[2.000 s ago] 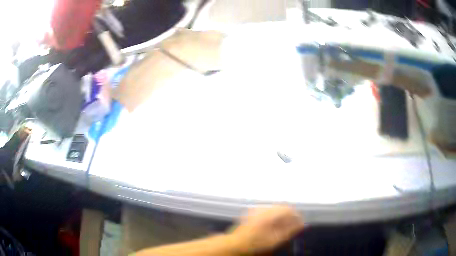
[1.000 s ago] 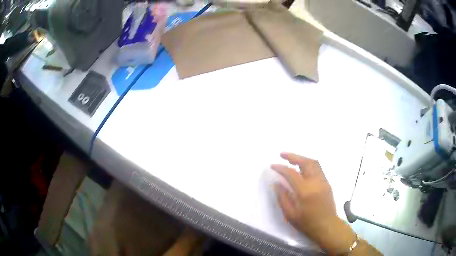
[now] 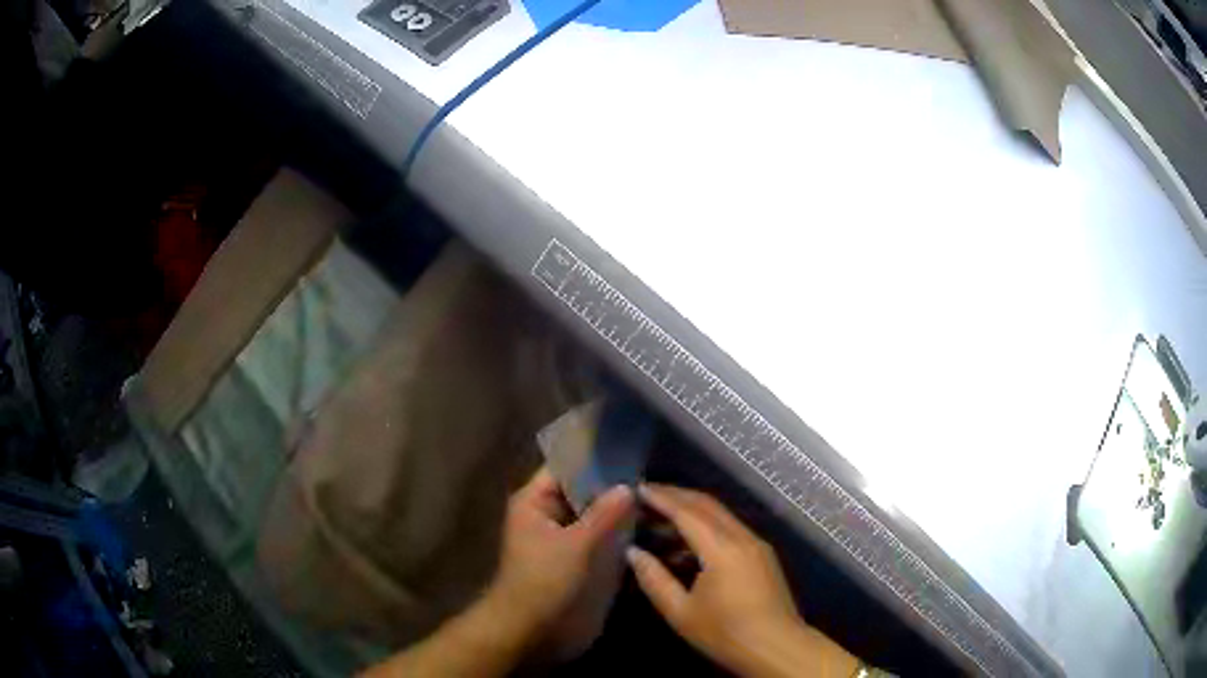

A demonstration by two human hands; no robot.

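Observation:
My left hand (image 3: 556, 556) and my right hand (image 3: 721, 576) are together below the table's front edge. My left hand grips a small grey-blue cloth piece (image 3: 576, 450) between thumb and fingers; part of it stands up above the fingertips. My right hand's thumb and fingertips are at the piece's right side; whether they pinch it is hard to tell. Beige-brown cloth (image 3: 410, 437) hangs to the left of my hands, below the table edge. The lower part of the small piece is partly hidden by my hands.
The white table (image 3: 794, 212) bears a printed ruler (image 3: 741, 411) along its front edge. Beige-brown cut cloth (image 3: 860, 20) lies at the back. A blue cord (image 3: 503, 64) crosses the edge by a dark card (image 3: 430, 20). The needle plate (image 3: 1125, 477) is at right.
The view has swung down and left. My right hand has left the tabletop and come beside my left hand below the edge. The small grey-blue piece now shows in my left hand.

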